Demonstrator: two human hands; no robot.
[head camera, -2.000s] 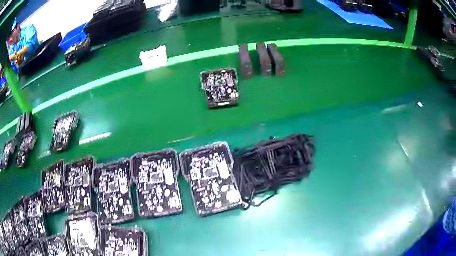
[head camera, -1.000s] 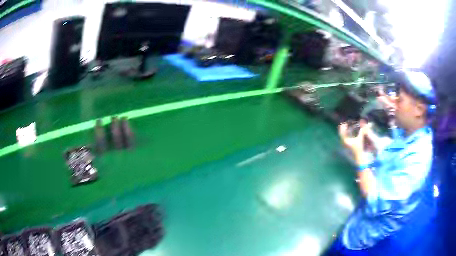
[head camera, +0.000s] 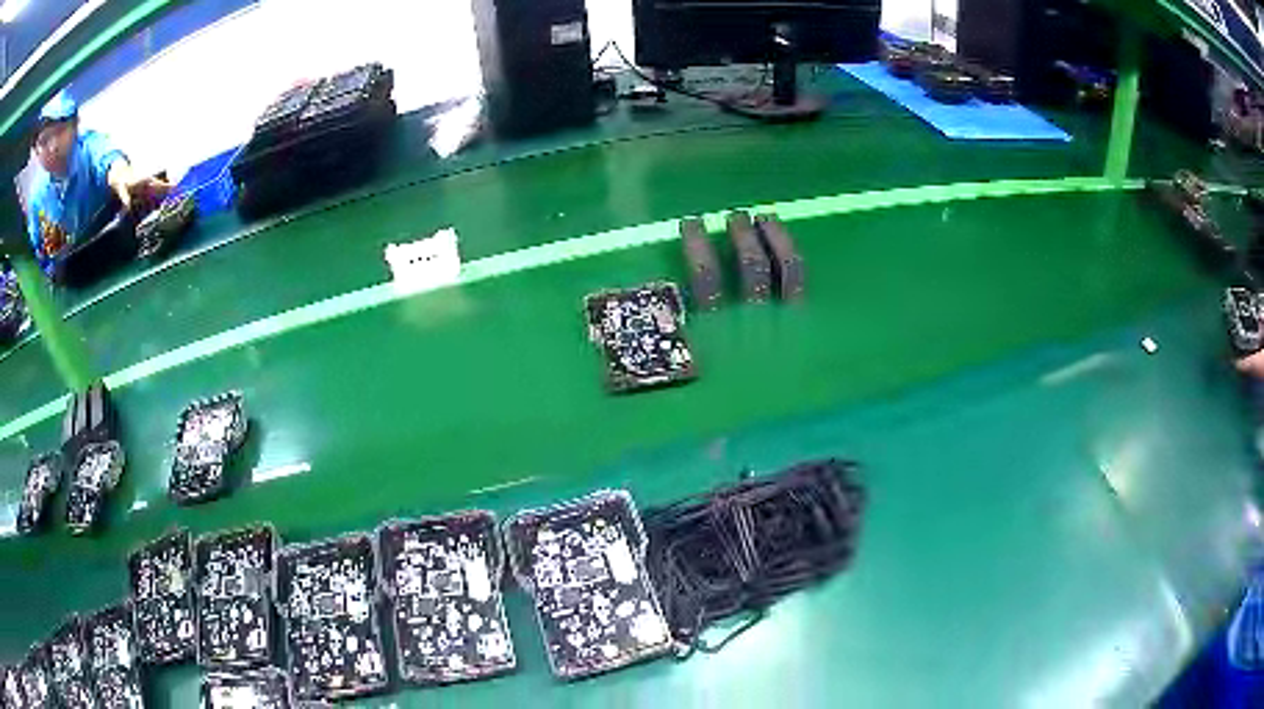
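Observation:
Neither of my hands is in view. A row of black housings with speckled circuit boards runs across the lower left; the nearest large one (head camera: 589, 585) lies face up at its right end. A tangled heap of thin black rubber rings (head camera: 760, 543) touches that housing's right side. One more housing with a circuit board (head camera: 642, 337) lies alone on the far lane. Another (head camera: 208, 446) lies at the left, beside smaller ones.
Three dark narrow blocks (head camera: 744, 259) and a white card (head camera: 424, 259) are by the light-green strip (head camera: 555, 251). A monitor (head camera: 756, 31), computer tower (head camera: 534, 65) and blue mat (head camera: 970, 111) are behind. A person (head camera: 81, 180) is at far left; a housing and part of a hand show at the right edge.
The view swung right, then back left, and now sits slightly higher than at first. The neighbour at the right has left the view except for part of a hand. The parts look unmoved.

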